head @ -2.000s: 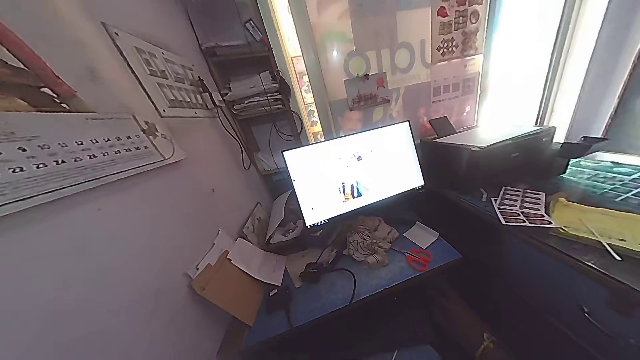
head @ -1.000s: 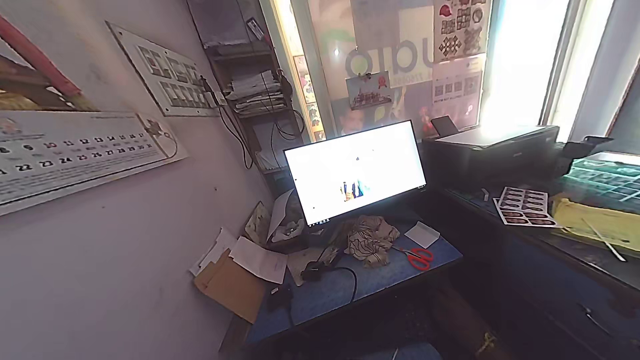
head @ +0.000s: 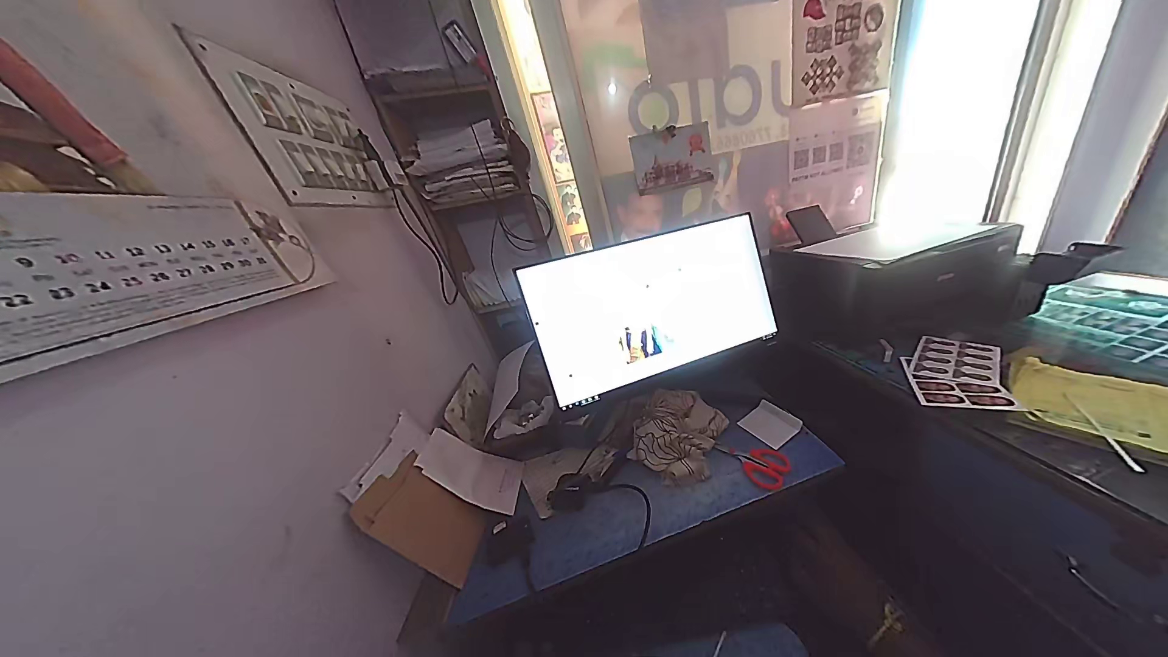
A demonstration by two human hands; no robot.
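Note:
My right forearm, with a yellow band at the wrist, comes in at the bottom right, and my right hand (head: pixel 826 557) is a dark shape in the shadow below the desk's front edge. What its fingers do or touch cannot be made out. My left hand is out of view. Above, on the blue desk (head: pixel 584 557), lie red-handled scissors (head: pixel 765 468), a crumpled patterned cloth (head: pixel 677 433), a white paper slip (head: pixel 771 425) and a black cable with a plug (head: pixel 570 493). Behind them a lit monitor (head: pixel 648 310) shows a mostly white screen with small figures.
A brown envelope (head: pixel 420 520) and papers lean by the wall at the left. At the right, a black printer (head: pixel 903 274), photo sheets (head: pixel 958 372) and a yellow packet (head: pixel 1086 401) rest on a dark counter. Shelves with stacked papers (head: pixel 465 164) stand behind.

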